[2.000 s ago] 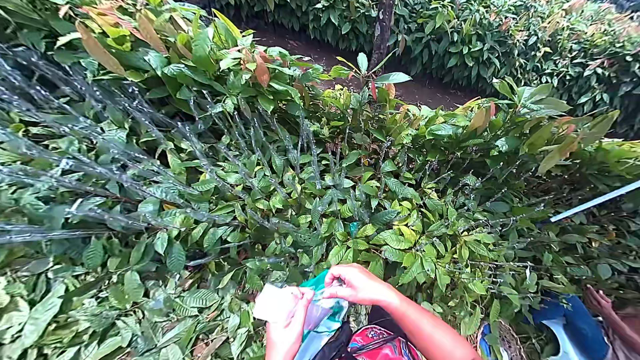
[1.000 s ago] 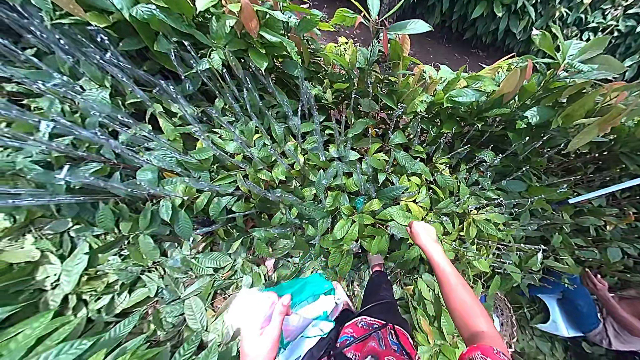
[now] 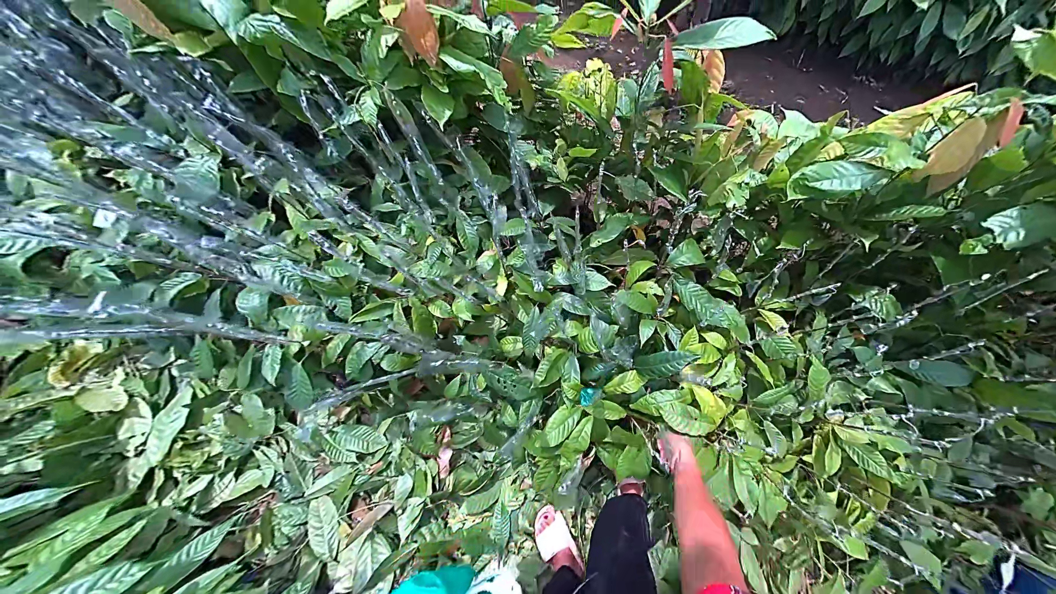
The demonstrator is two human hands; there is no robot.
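My right hand [image 3: 676, 452] reaches down into the leafy green plants [image 3: 631, 384]. Leaves and blur hide its fingertips, so whether it grips a stem or leaf cannot be told. A small teal object [image 3: 590, 396] lies among the leaves to its upper left. My left hand is out of view. At the bottom edge, parts of a green bag or cloth [image 3: 437, 581] and a white patterned item [image 3: 495, 581] show.
Below the plants are my black-clothed leg [image 3: 619, 544] and a foot in a white sandal [image 3: 554, 535]. Clear, streaky strands, like water or plastic [image 3: 313, 198], cross the left foliage. Bare soil [image 3: 792, 78] shows behind. Something dark blue [image 3: 1019, 577] is at the lower right corner.
My right hand has moved away from the left hand and down into the leaves. My left hand, seen earlier with a white item, has left the view. The camera has tilted and moved closer.
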